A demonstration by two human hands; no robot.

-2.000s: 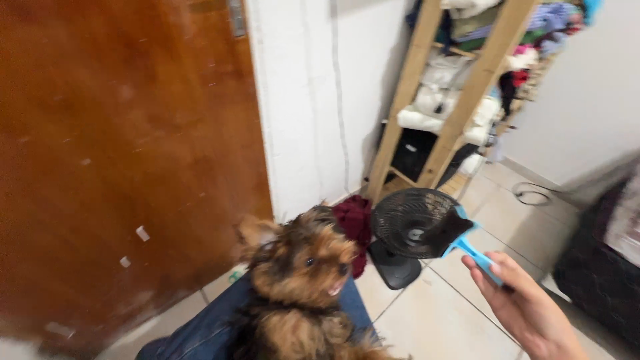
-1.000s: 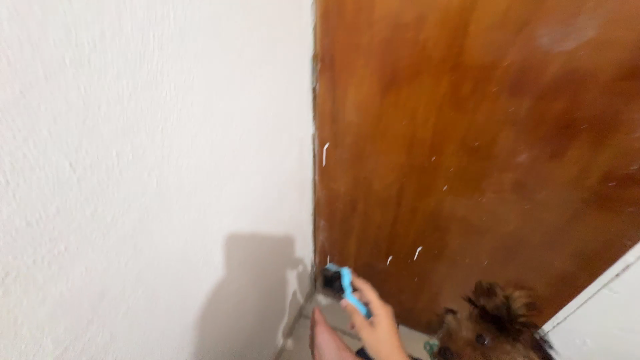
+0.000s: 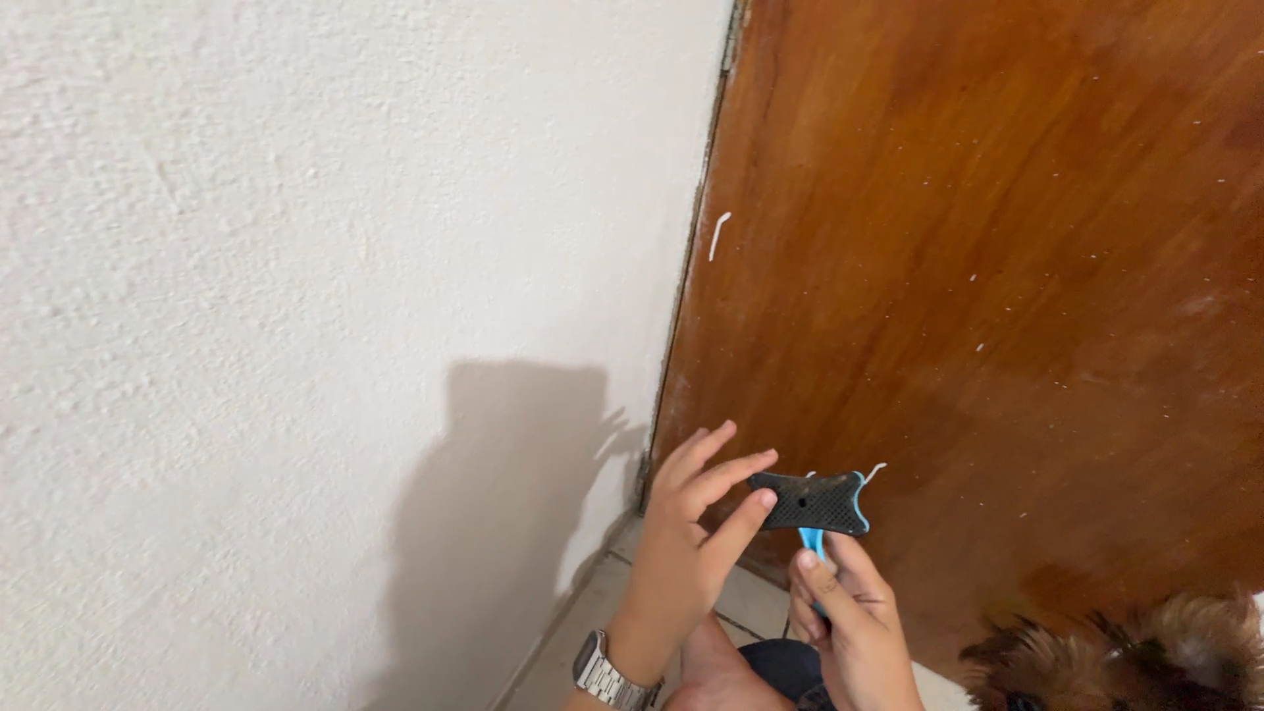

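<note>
A pet grooming brush (image 3: 812, 502) with a black pad and blue plastic edging is held up in front of the wooden door. My right hand (image 3: 847, 617) is closed around its light blue handle. My left hand (image 3: 706, 513) touches the left end of the black pad with thumb and index finger, its other fingers spread. A metal-band wristwatch (image 3: 610, 674) is on my left wrist. The long-haired brown dog (image 3: 1136, 657) shows only in part at the bottom right, apart from both hands.
A rough white wall (image 3: 296, 247) fills the left side and meets the brown wooden door (image 3: 968, 247) at a corner. Floor tiles (image 3: 568, 632) and part of a bare leg (image 3: 716, 671) show below my hands.
The view has swung left from the shelf and fan to the wall corner. My left hand, not seen two seconds ago, now touches the brush's pad. The brush stays in my right hand.
</note>
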